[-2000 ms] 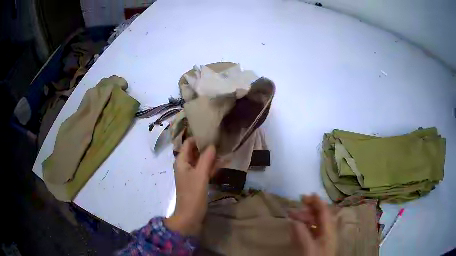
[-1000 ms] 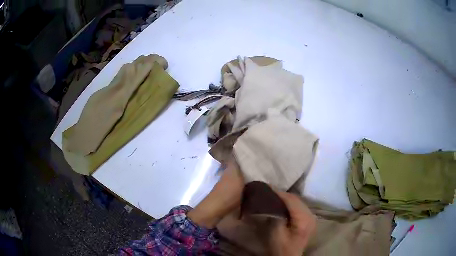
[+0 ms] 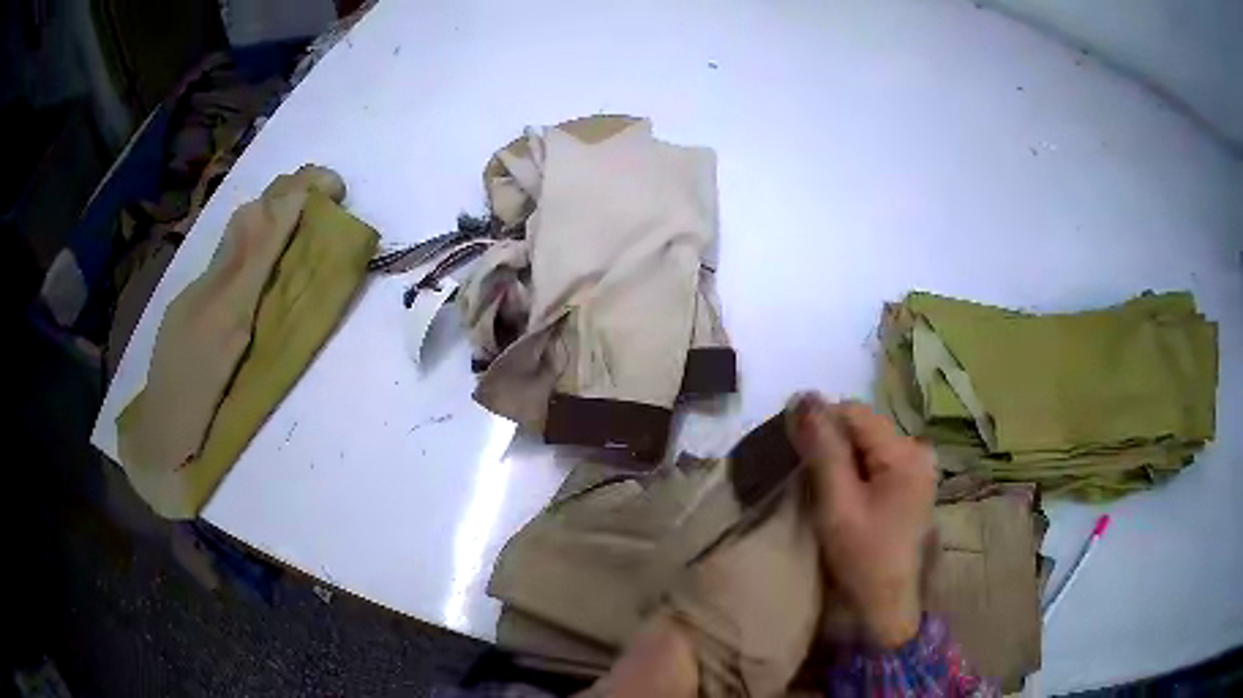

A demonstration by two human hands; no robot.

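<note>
A tan sewn piece (image 3: 757, 566) is lifted at the near table edge, over the tan stack (image 3: 988, 580). My right hand (image 3: 872, 505) grips its upper end, beside a dark brown band. My left hand (image 3: 654, 665) is low at the bottom edge, blurred and partly hidden by the tan fabric; its fingers do not show. A loose bundle (image 3: 614, 232) lies at centre-left, pale side up, with dark bands at its near end.
An olive-green stack (image 3: 1077, 382) lies at right, with a slim white pen (image 3: 1077, 566) with a pink end below it. At left lies an olive-green piece (image 3: 293, 327) with a tan piece (image 3: 205, 327) over it. Black-and-white ties (image 3: 443, 255) and a white tag (image 3: 434, 325) adjoin the bundle.
A tan piece has come off the bundle toward me, and its dark-banded end is now raised by my right hand. My left hand has moved from the bundle down to the bottom edge.
</note>
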